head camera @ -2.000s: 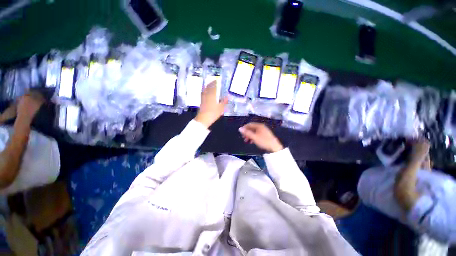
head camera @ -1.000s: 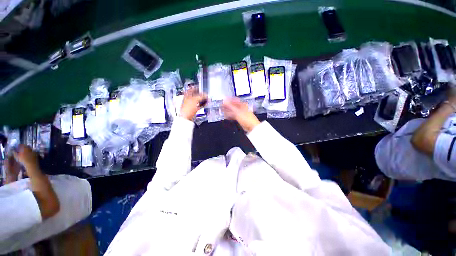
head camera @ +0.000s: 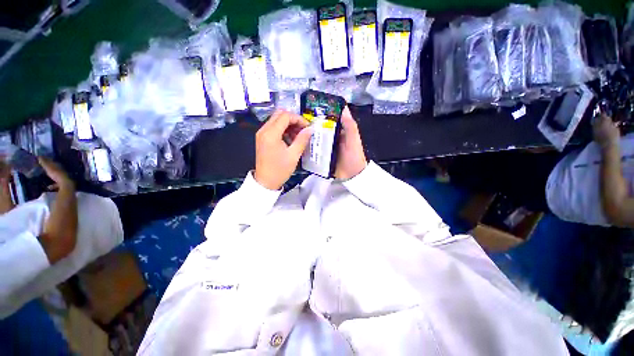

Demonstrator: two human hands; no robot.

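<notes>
A phone unit [head camera: 320, 151] is held upright over the black ledge's front edge, its white panel, yellow strip and patterned circuit end facing me. My right hand [head camera: 352, 147] grips its right side, palm behind it. My left hand [head camera: 276, 150] pinches at its left side near the yellow strip; whether its fingertips hold anything thin there cannot be told. More phone units lie on bubble bags behind, one at the right [head camera: 396, 54] and others beside an empty bubble bag [head camera: 289, 49].
A crumpled heap of clear bags [head camera: 142, 101] lies at left, bagged dark units [head camera: 480, 59] at right. The green conveyor [head camera: 240, 12] runs behind. A person's arm [head camera: 59, 215] is at left, another person's [head camera: 612, 174] at right. A cardboard box [head camera: 504, 226] stands on the floor.
My hands have come back toward my body from the row, now with a phone unit between them. The view has shifted, so the row appears higher.
</notes>
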